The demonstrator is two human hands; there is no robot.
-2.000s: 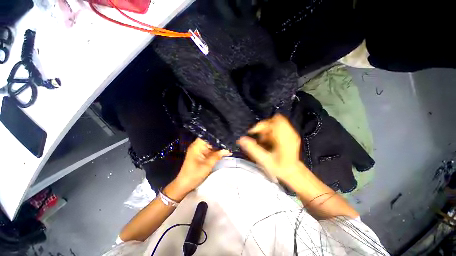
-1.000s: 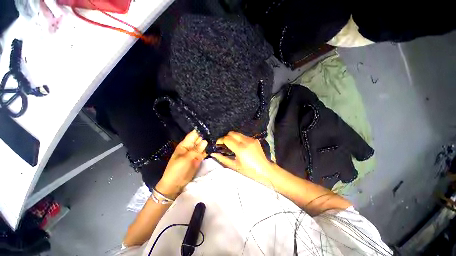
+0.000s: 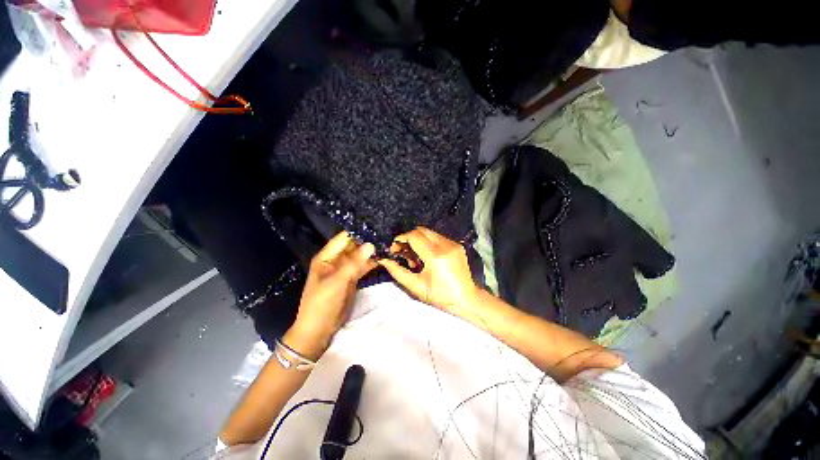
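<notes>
A black nubby jacket (image 3: 382, 135) lies bunched over my lap and knees. A glittery black braid trim (image 3: 334, 214) runs along its near edge. My left hand (image 3: 334, 274) pinches the trimmed edge between thumb and fingers. My right hand (image 3: 433, 268) grips the same edge just to the right, fingertips close to the left ones. A small dark object shows in the right palm, too unclear to name. No needle or thread can be made out.
The white table (image 3: 135, 117) at left holds scissors (image 3: 22, 193), a smartphone (image 3: 34, 269) and a red pouch (image 3: 148, 13) with a red-orange cord (image 3: 171, 81). Another black trimmed garment (image 3: 575, 243) lies right on green cloth (image 3: 620, 162). A person in black is at top right.
My right hand has come down from a blurred raised position to the edge beside my left hand. The jacket now lies more spread. The cord has moved left in view, with the table.
</notes>
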